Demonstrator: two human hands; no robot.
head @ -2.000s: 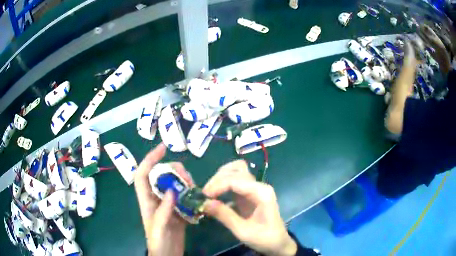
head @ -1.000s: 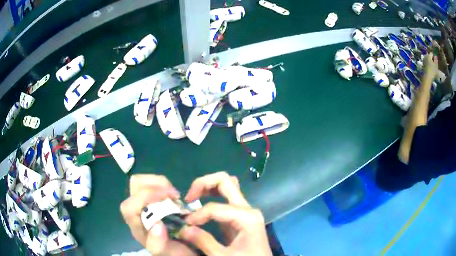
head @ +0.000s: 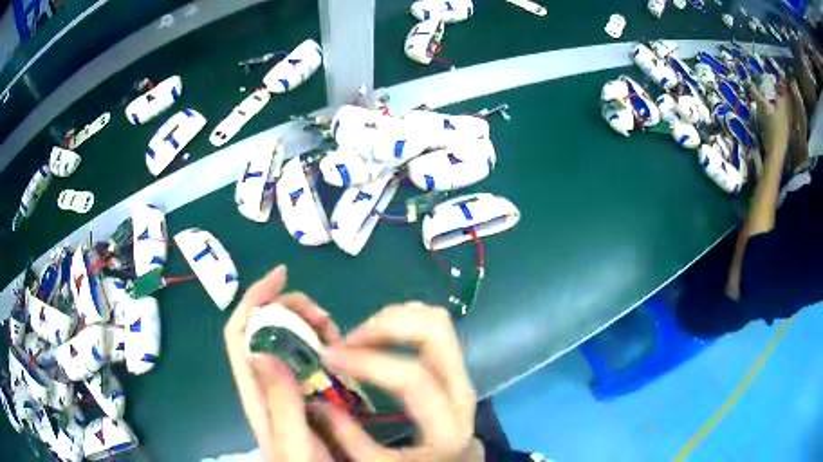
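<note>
A white housing (head: pixel 287 319) is held low in front of me, its open side towards me. A green circuit board (head: pixel 287 350) lies inside its upper part, with red wires (head: pixel 338 393) at the lower end. My left hand (head: pixel 271 388) wraps the housing from the left and below, thumb near the board. My right hand (head: pixel 406 370) has its fingers at the lower right edge and the wires, hiding that end. Another housing (head: pixel 471 221) lies on the bench beyond my right hand, with a board (head: pixel 469 291) on red wires.
Housings are heaped at left (head: pixel 86 347), centre (head: pixel 388 149) and right (head: pixel 713 104). The conveyor (head: pixel 244 99) carries spaced units behind a pale rail (head: pixel 541 76). An upright post (head: pixel 348 50) stands there. Another person's arm (head: pixel 767 180) and a blue stool (head: pixel 632 352) are at right.
The held housing has been turned and now shows the board lying inside, with red wires. Both hands stay on it. Belt items have shifted right. The other person's hand has moved over the right heap.
</note>
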